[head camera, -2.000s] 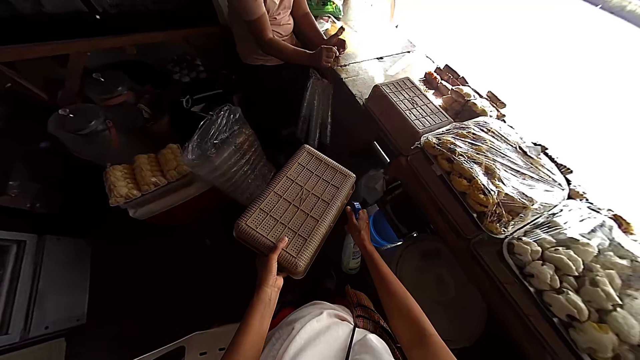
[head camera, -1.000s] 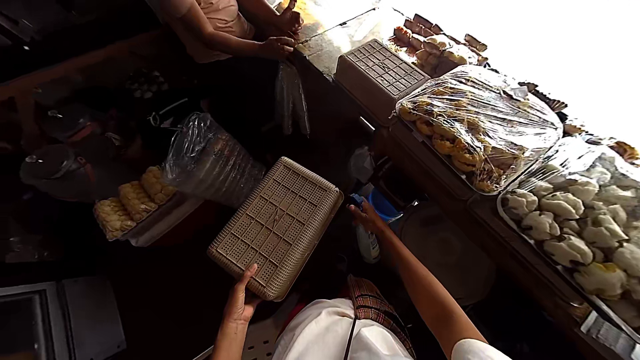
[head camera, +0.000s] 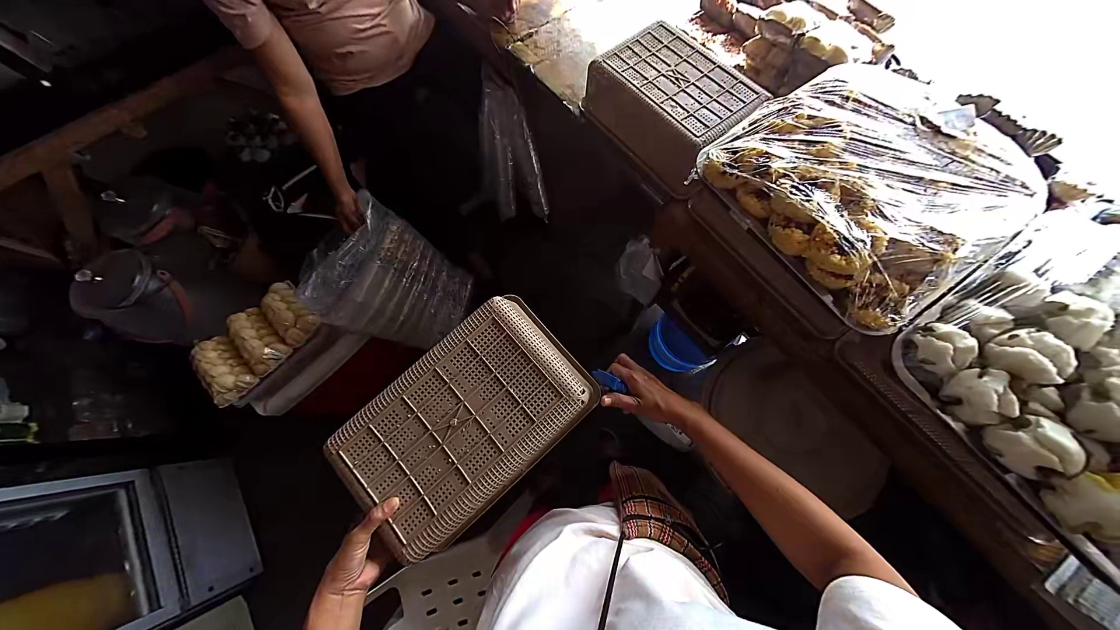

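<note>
A brown perforated plastic basket [head camera: 459, 429] is held tilted in front of me, its gridded base facing up. My left hand [head camera: 354, 556] grips its lower left corner, thumb on the base and the fingers hidden beneath. Beside the basket's right corner, my right hand [head camera: 646, 394] is closed around a small blue object [head camera: 610, 381], perhaps the top of a spray bottle; a pale container shows below it. Whether the right hand also touches the basket cannot be told.
Film-covered trays of yellow-topped buns [head camera: 822, 249] and white buns [head camera: 1032, 367] line the counter at right, near another basket [head camera: 674, 79]. A co-worker's hand [head camera: 350, 210] touches a plastic bag [head camera: 385, 271] beside packed buns [head camera: 254, 341]. A blue bucket [head camera: 674, 344] and white plastic chair [head camera: 446, 582] are close.
The co-worker's arm has come down from the counter to the plastic bag. Both my hands stay at about the same places around the basket.
</note>
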